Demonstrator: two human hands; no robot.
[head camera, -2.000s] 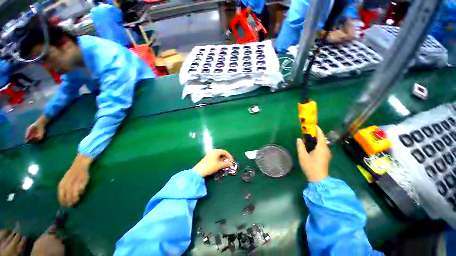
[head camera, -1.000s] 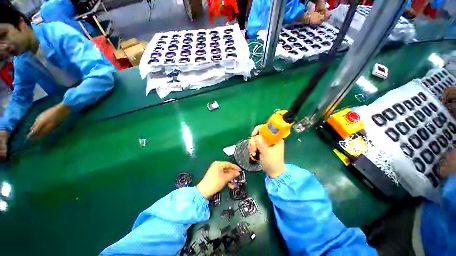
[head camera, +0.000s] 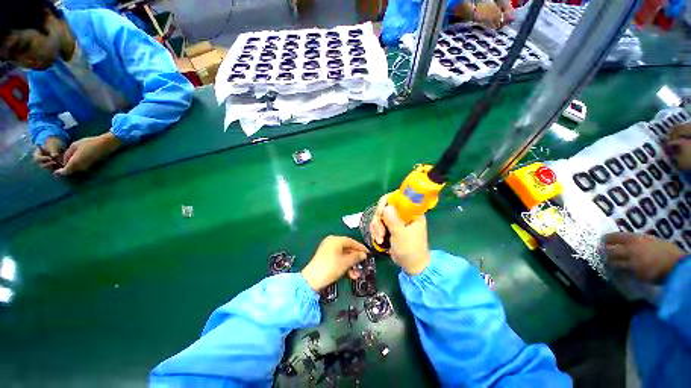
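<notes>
My right hand (head camera: 405, 236) is closed around the yellow electric screwdriver (head camera: 418, 193), held tilted with its nose down beside my left fingertips. My left hand (head camera: 333, 262) has its fingertips at a dark housing (head camera: 364, 276) close to the screwdriver's nose. The round screw dish (head camera: 369, 220) is mostly hidden behind my right hand. Another housing (head camera: 379, 307) lies just below, and one more (head camera: 281, 262) lies left of my left hand. A loose pile of small wired components (head camera: 333, 356) lies between my forearms. The screwdriver's tip is hidden.
A white scrap (head camera: 352, 220) lies beside the dish. Stacked parts trays (head camera: 303, 106) stand across the line. A slanted metal post (head camera: 545, 106), a yellow emergency stop box (head camera: 533, 184) and a black case (head camera: 564, 261) are at right. Another person's hand (head camera: 644, 256) touches the right tray.
The screwdriver came from the right over the dish to my left fingertips, and has stayed close there since a second ago. Small parts on the belt have shifted left. Another person's hands reached the right tray.
</notes>
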